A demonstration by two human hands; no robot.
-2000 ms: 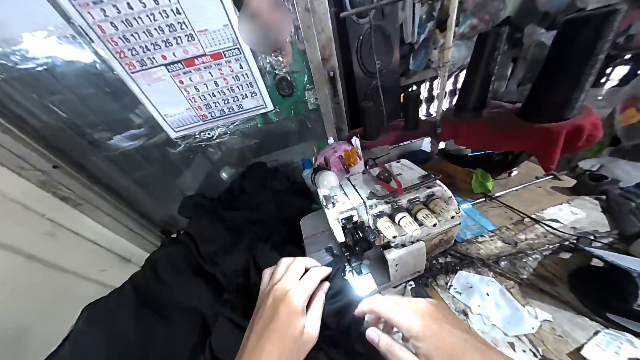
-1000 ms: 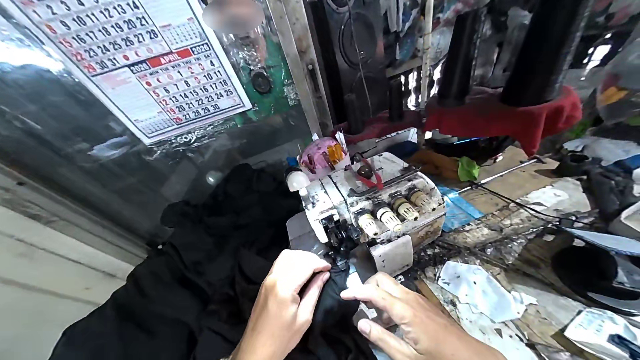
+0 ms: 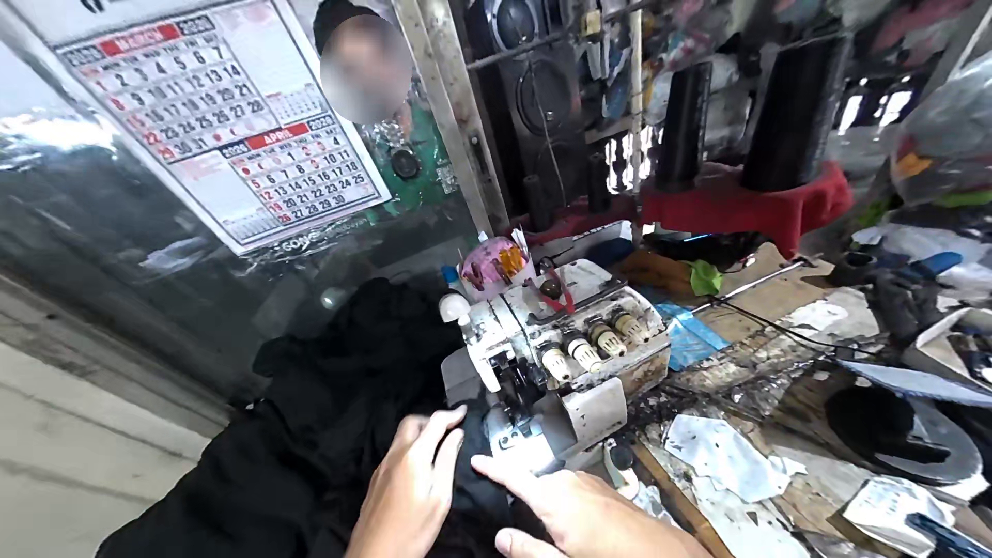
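Observation:
A worn white overlock sewing machine (image 3: 562, 341) stands in the middle, with several cream tension dials along its front. Black fabric (image 3: 333, 434) is heaped to its left and runs up to the needle area, where a light shines. My left hand (image 3: 411, 480) rests on this fabric just left of the needle area, fingers together; whether they pinch the cloth is unclear. My right hand (image 3: 573, 504) is in front of the machine, its index fingertip at the fabric's edge and its thumb apart. Red-handled snips (image 3: 562, 291) and a pink pincushion (image 3: 496, 267) are at the machine's top.
Large black thread cones (image 3: 798, 116) stand on a red cloth (image 3: 721, 205) behind. Paper scraps (image 3: 728, 457), a blue plastic piece (image 3: 690, 337) and a metal rod (image 3: 756, 284) lie on the cluttered table at right. A calendar (image 3: 232, 116) hangs on the glass at left.
My right hand's index finger now points out toward the fabric, with the thumb apart; one second ago its thumb and fingers were closer together. My left hand remains on the black fabric.

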